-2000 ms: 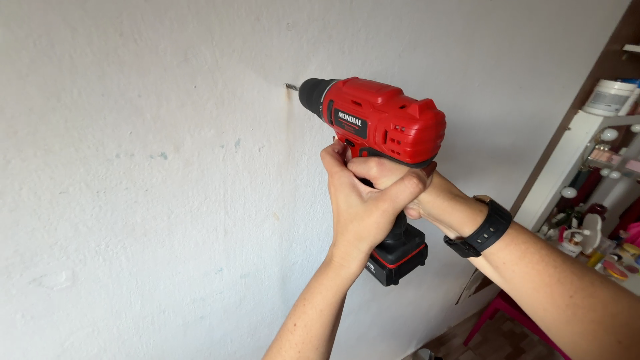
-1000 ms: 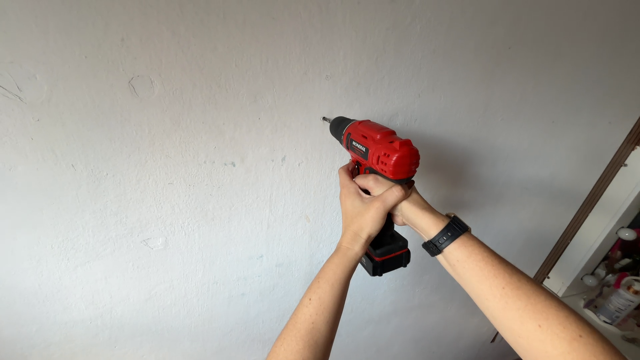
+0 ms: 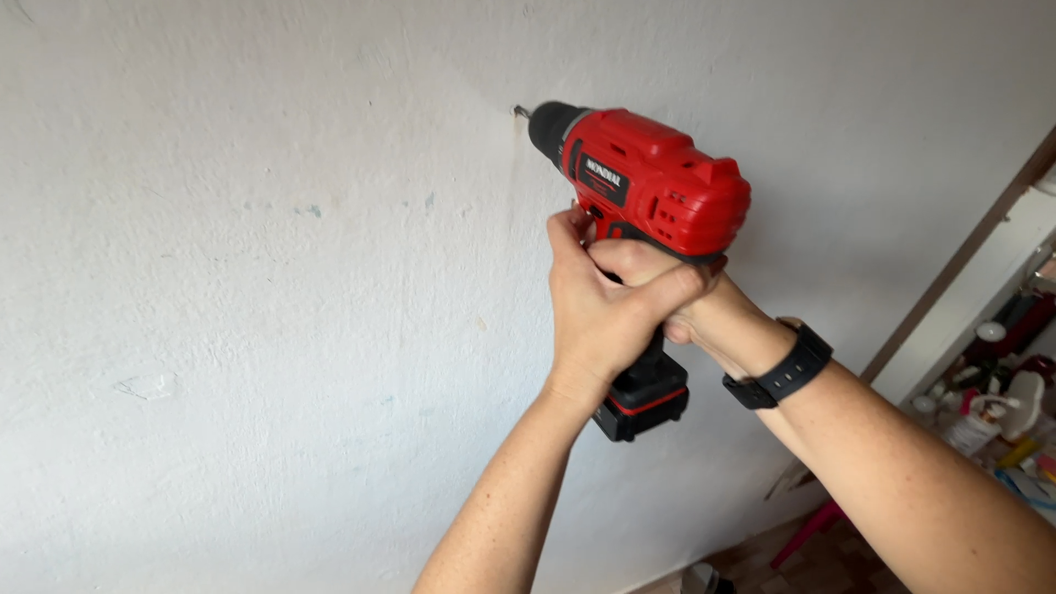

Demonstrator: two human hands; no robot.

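Note:
A red and black Mondial cordless drill [image 3: 660,177] is held up against a white painted wall [image 3: 247,289]. Its drill bit [image 3: 521,112] points left, with the tip at a small mark or hole in the wall; how deep it sits cannot be told. My right hand [image 3: 643,260] is closed around the drill's grip, largely covered by the other hand. My left hand [image 3: 598,305] wraps over the right one and the grip, its fingers near the trigger. The black battery pack [image 3: 643,404] shows below both hands. A black watch [image 3: 780,371] is on my right wrist.
On the right stands a white-framed shelf or table [image 3: 961,305] crowded with bottles and small items. A pink furniture leg [image 3: 807,532] rises from the brown floor [image 3: 775,561] at the lower right. A dark and grey object [image 3: 704,580] lies by the wall's foot.
Both hands keep their hold on the drill. The view has swung away from the wall's right side and back, and the drill looks larger now than one second ago.

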